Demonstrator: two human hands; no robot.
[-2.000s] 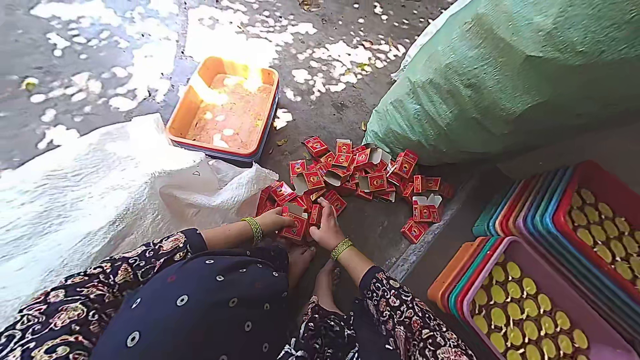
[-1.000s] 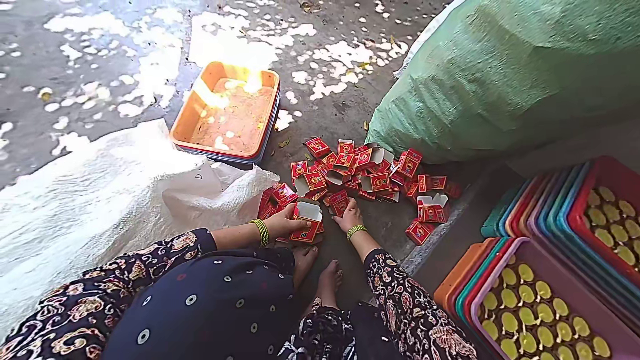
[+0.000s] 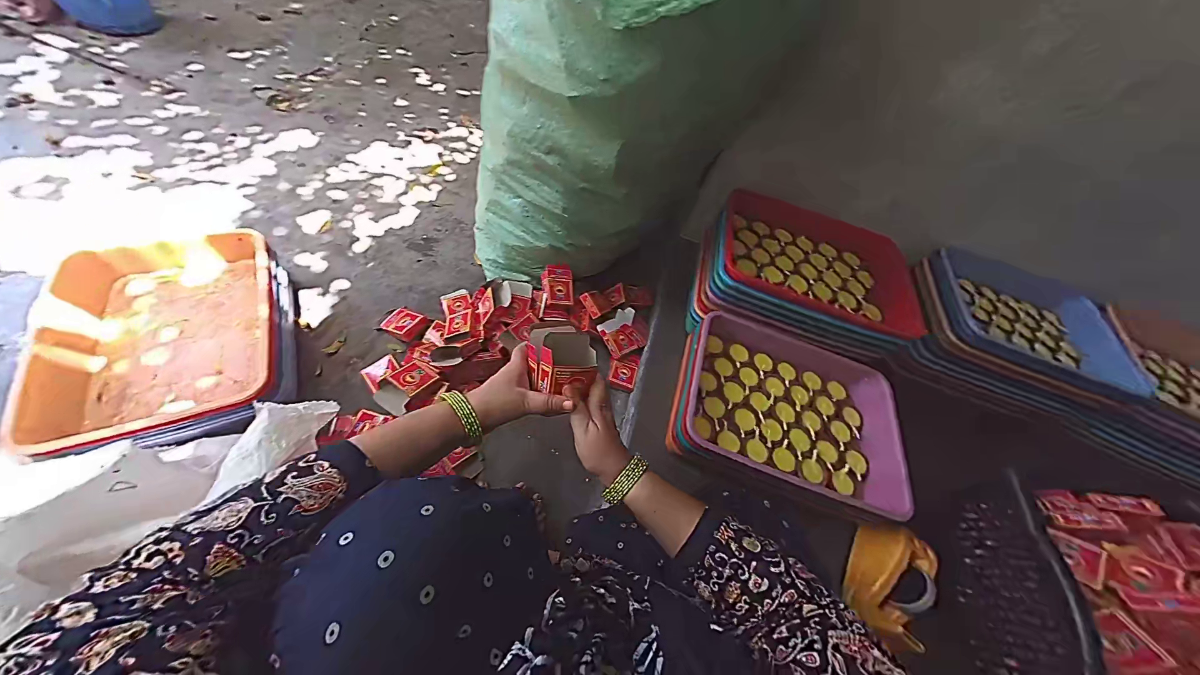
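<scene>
A small red printed cardboard box (image 3: 562, 361) with an open top is held up between my two hands. My left hand (image 3: 514, 389) grips its left side, thumb across the lower front. On the lower right side, the fingers of my right hand (image 3: 595, 422) close on the same box. Just beyond and to the left lies a loose heap of similar red boxes (image 3: 457, 323) on the ground, several with their flaps open. To the right, a purple plastic tray (image 3: 886, 441) holds rows of round yellow-green pieces.
A green sack (image 3: 572, 141) stands behind the heap. Stacked orange trays (image 3: 47, 375) are at left, beside white sheeting (image 3: 103, 506). Behind the purple tray are red (image 3: 825, 234) and blue (image 3: 1092, 328) tray stacks. A black basket (image 3: 1078, 600) of red packets and a yellow object (image 3: 877, 572) lie lower right.
The view has swung right, bringing more tray stacks and the black basket into sight. My hands, apart one second ago, are now together at one box.
</scene>
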